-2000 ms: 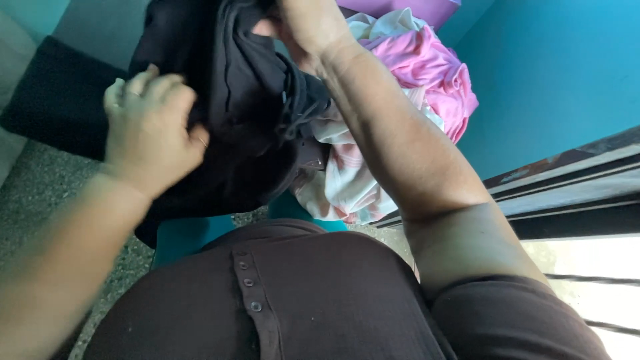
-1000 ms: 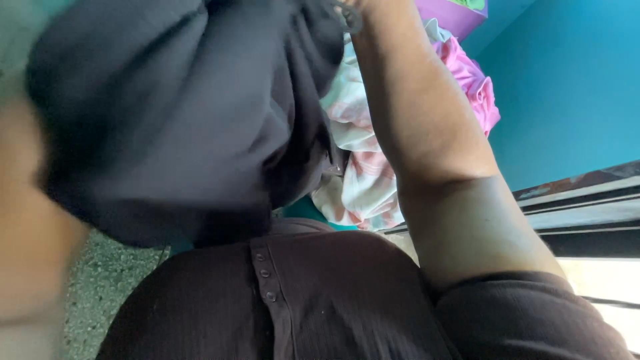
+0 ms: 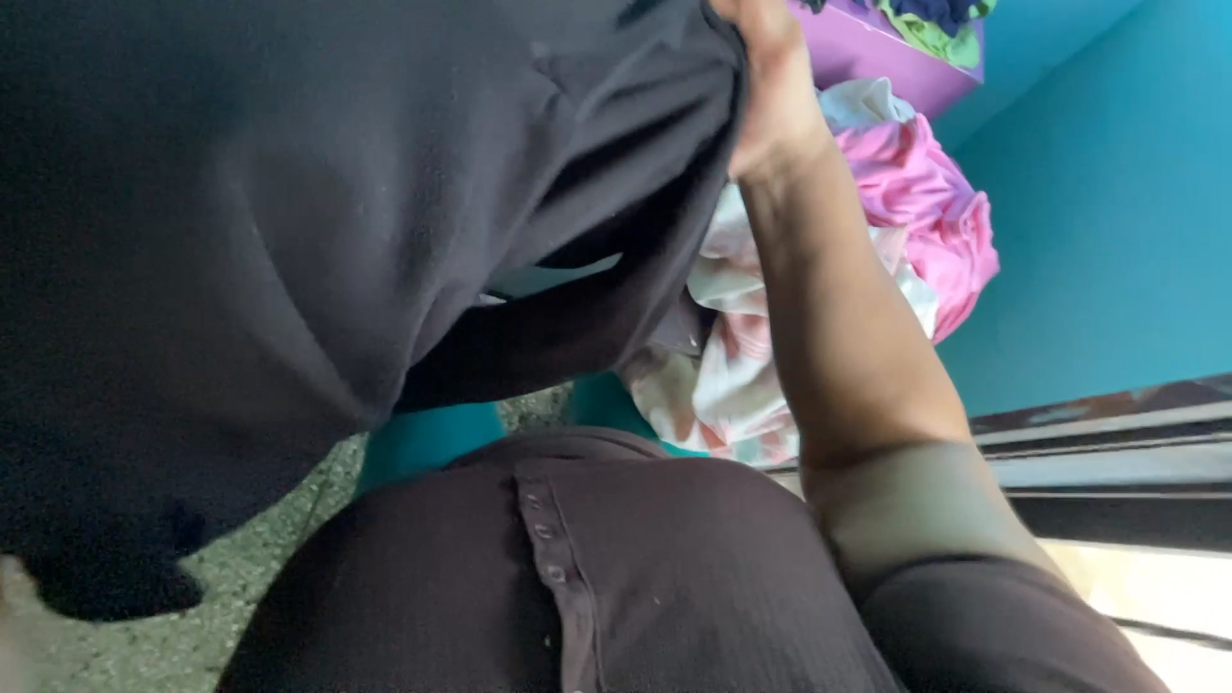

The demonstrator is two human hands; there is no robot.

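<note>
A large black garment (image 3: 318, 192) hangs spread across the left and middle of the view, its folds close to the camera. My right hand (image 3: 770, 87) grips its upper right edge, with the fingers partly hidden by the cloth. At the far left edge, a blurred sliver of skin (image 3: 12, 616) shows beside the garment's lower corner; the rest of my left hand or arm is out of sight. Behind my right forearm lies a heap of clothes, with a pink cloth (image 3: 929, 212) and a white cloth with pale pink patches (image 3: 741, 385).
A purple box (image 3: 866, 58) holding dark and green cloth stands at the top right. A teal wall (image 3: 1107, 241) rises on the right, above a window frame (image 3: 1107, 481). Speckled floor (image 3: 241, 587) shows at lower left, and my teal-clad legs (image 3: 423, 443) are below the garment.
The black garment, bunched two seconds ago, is now spread wide over the left side. My left hand, earlier visible beside it, has moved out to the left edge.
</note>
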